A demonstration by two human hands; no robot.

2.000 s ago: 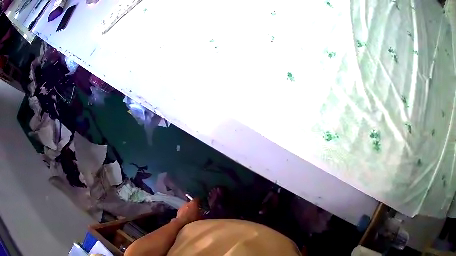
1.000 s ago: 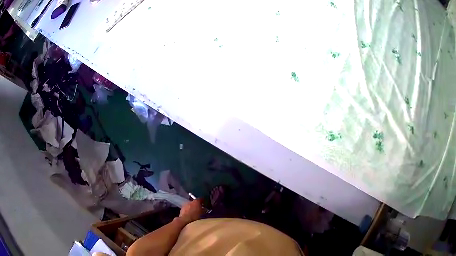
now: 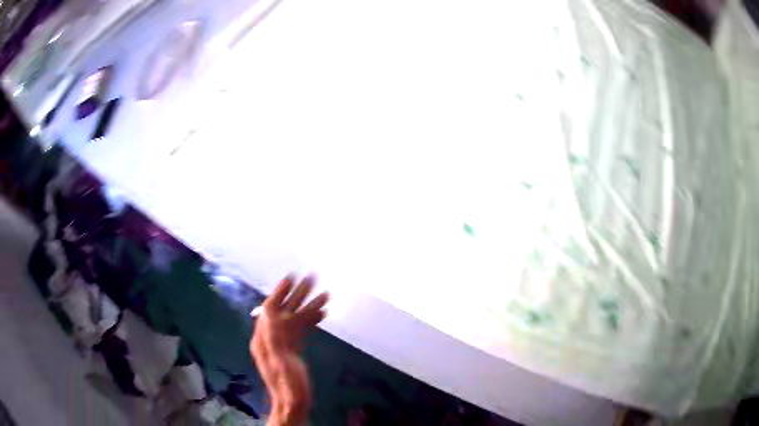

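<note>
Printed fabric (image 3: 616,250), pale green-white with small green sprigs, lies over the table. Its left part is washed out white and its right part has long creases. My left hand (image 3: 287,329) is bare and blurred at the table's near edge, fingers spread. A small white stick (image 3: 257,311) shows at the hand's left side, apparently held; its grip is unclear. Whether the fingertips touch the table or fabric is unclear. My right hand is out of the picture.
At the table's far left lie a purple block with a pale band (image 3: 93,90), a flat black rectangle (image 3: 105,119) and a pale strap loop (image 3: 171,58). Scraps (image 3: 150,349) litter the green floor (image 3: 187,304) below the table edge.
My left hand has risen from beside my body to the table edge, and its fingers have spread. The view has shifted, so the table sits lower and my torso is out of the picture.
</note>
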